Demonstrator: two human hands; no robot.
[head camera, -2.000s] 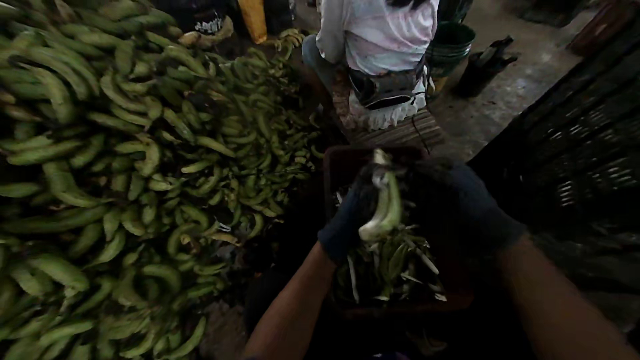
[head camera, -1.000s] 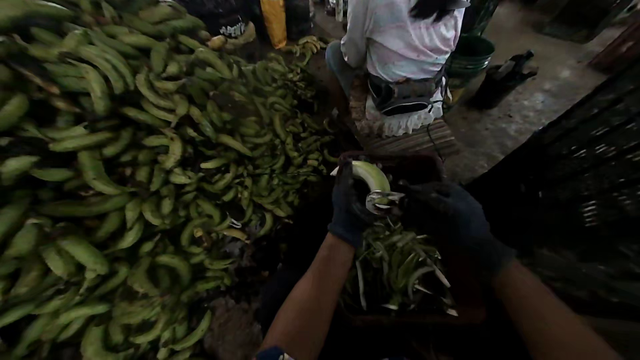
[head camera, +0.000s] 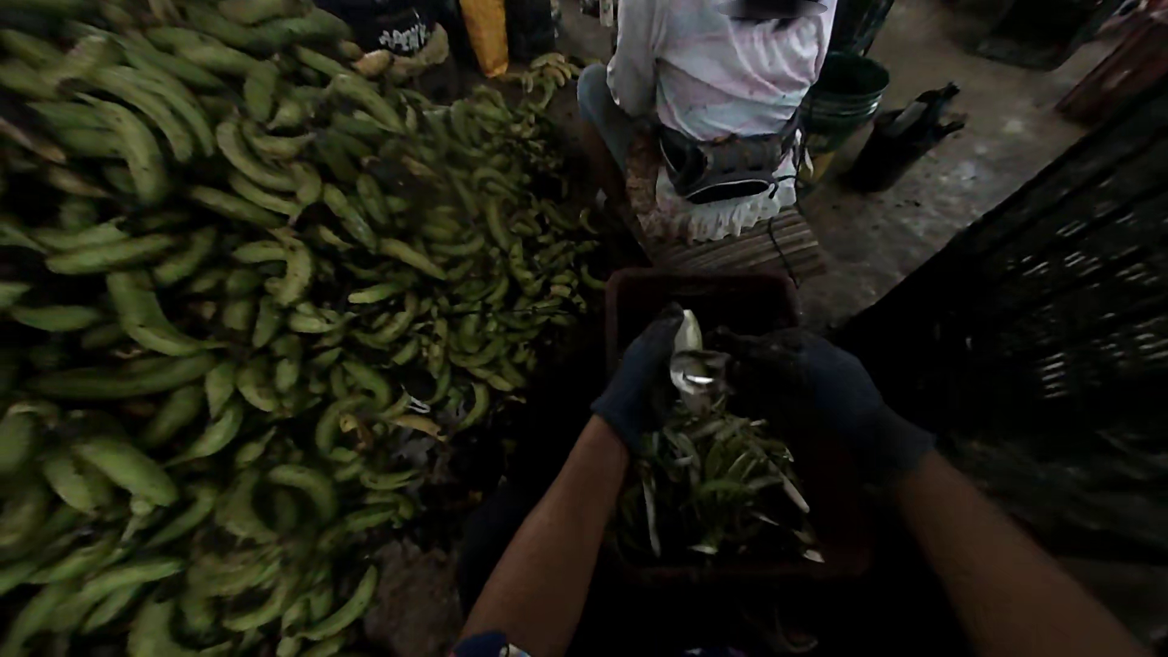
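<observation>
My left hand (head camera: 646, 370), in a dark blue glove, is closed around a partly peeled green plantain (head camera: 689, 336) above a dark red plastic crate (head camera: 630, 290). My right hand (head camera: 821, 383), gloved the same way, is close on the right with its fingers toward the plantain. A shiny edge, likely a blade (head camera: 701, 378), shows against the fruit's lower part; its handle is lost in the dark. Green and white peel strips (head camera: 721, 484) lie in the crate beneath both hands.
A large heap of green plantains (head camera: 292, 265) spreads over the left. Ahead, a person (head camera: 721, 82) sits facing away on a slatted wooden piece (head camera: 757, 246). Beyond stand a green bucket (head camera: 849, 91) and a dark container (head camera: 899, 141). Dark slatted crates (head camera: 1077, 301) rise at right.
The plantain, held at a leftward slant a second ago, now points upward in my left hand. My right hand stays close beside it.
</observation>
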